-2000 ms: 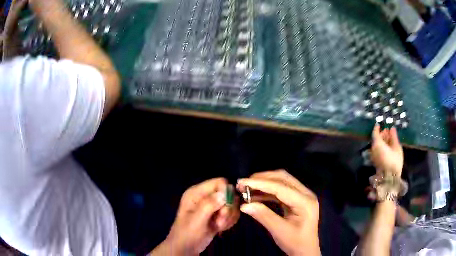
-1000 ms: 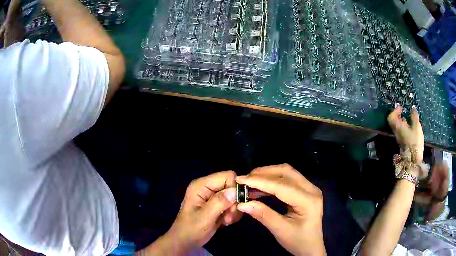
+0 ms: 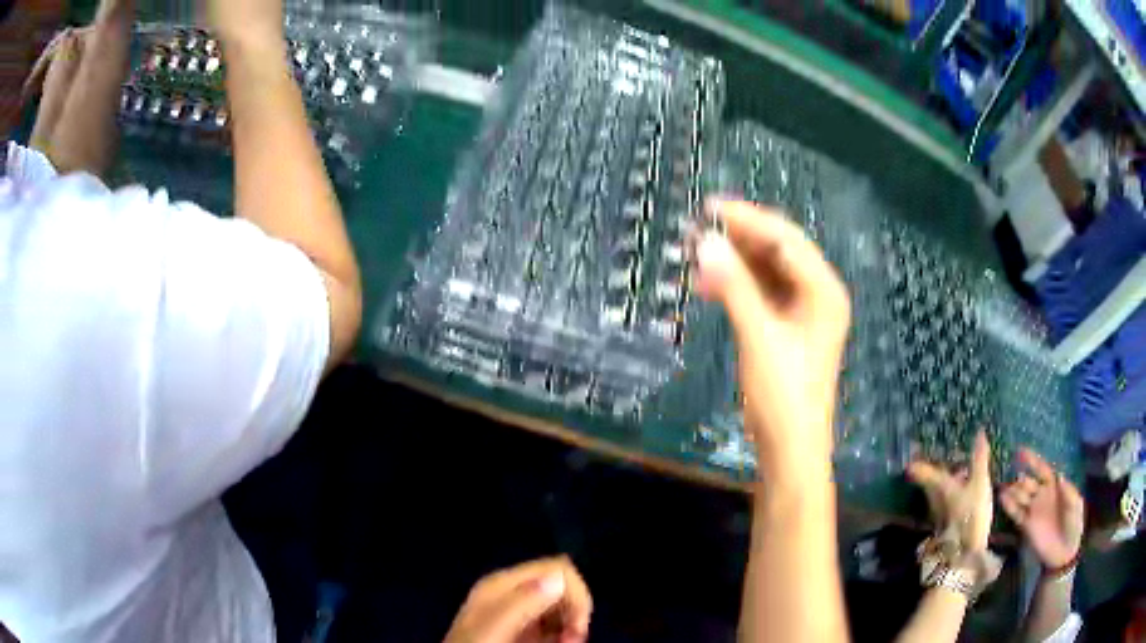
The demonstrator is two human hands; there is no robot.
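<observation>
My right hand (image 3: pixel 785 283) is raised over the right edge of the tall stack of clear blister trays (image 3: pixel 540 214). Its thumb and index finger are close together at the top tray's right rows; blur hides whether a part is between them. The top tray holds rows of small silvery-white parts. My left hand (image 3: pixel 528 603) is low at the bottom edge, partly cut off, fingers curled; I cannot see anything in it. No circuit board shows clearly in either hand.
A lower tray (image 3: pixel 867 427) lies right of the stack, partly behind my right arm. Farther right is a dark-and-white patterned tray (image 3: pixel 936 327), with a neighbour's hands (image 3: pixel 961 502) at its front. A white-sleeved neighbour (image 3: pixel 163 377) is close on the left, by another tray (image 3: pixel 176 75).
My hands were together around a small module above the lap. My right hand has gone up and forward to the tray stack; my left has dropped lower. The view has shifted.
</observation>
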